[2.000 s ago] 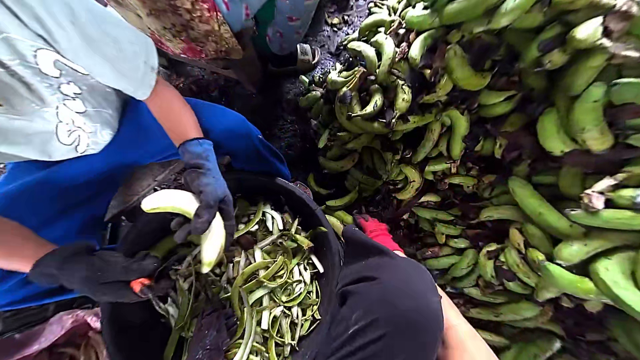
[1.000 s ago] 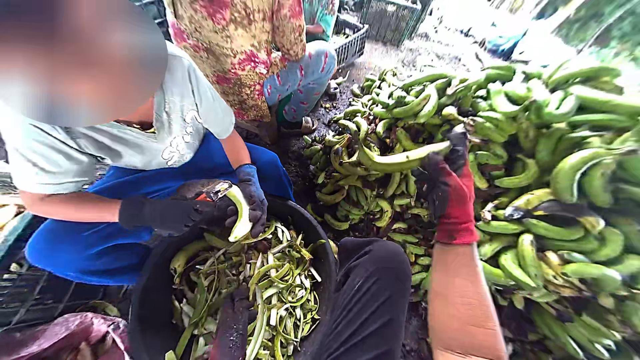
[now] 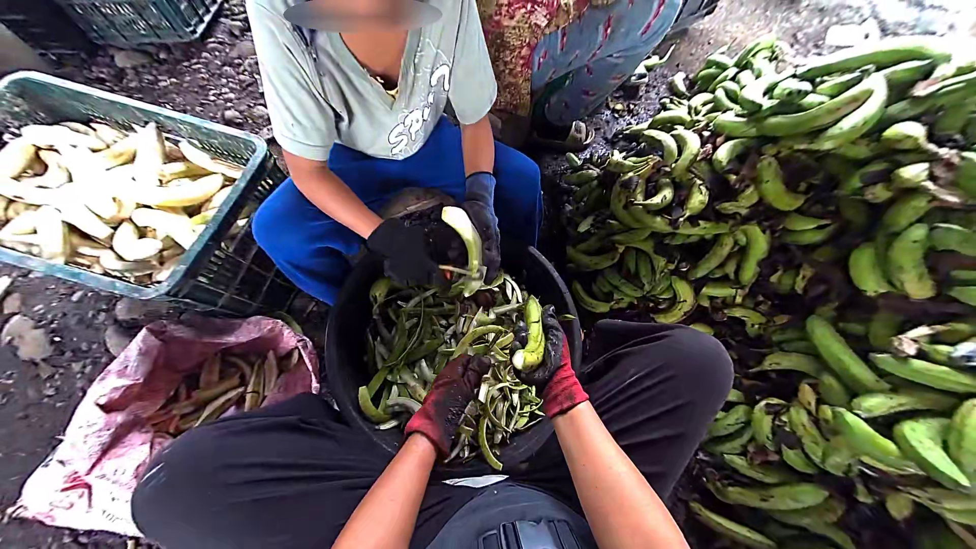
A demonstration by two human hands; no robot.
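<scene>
My right hand (image 3: 550, 358), in a red and black work glove, grips a green banana (image 3: 533, 335) over the right side of a black tub (image 3: 568, 305). Its lower end shows pale. My left hand (image 3: 455, 398), gloved alike, is curled above the green peels (image 3: 412, 358) in the tub; whether it holds something cannot be told. Across the tub a co-worker's dark-gloved hands (image 3: 415, 248) hold a partly peeled banana (image 3: 463, 232) and a small tool at its lower end.
A green plastic crate (image 3: 206, 255) of peeled bananas stands at left. Below it lies a pink woven sack (image 3: 114, 404) with peel pieces. Green bananas (image 3: 770, 252) are heaped at right. Another person's patterned clothing (image 3: 595, 46) shows behind the co-worker.
My right hand was over the heap with a green banana one second ago; now it is above the tub, holding one. The view has swung left, bringing the crate and sack into sight.
</scene>
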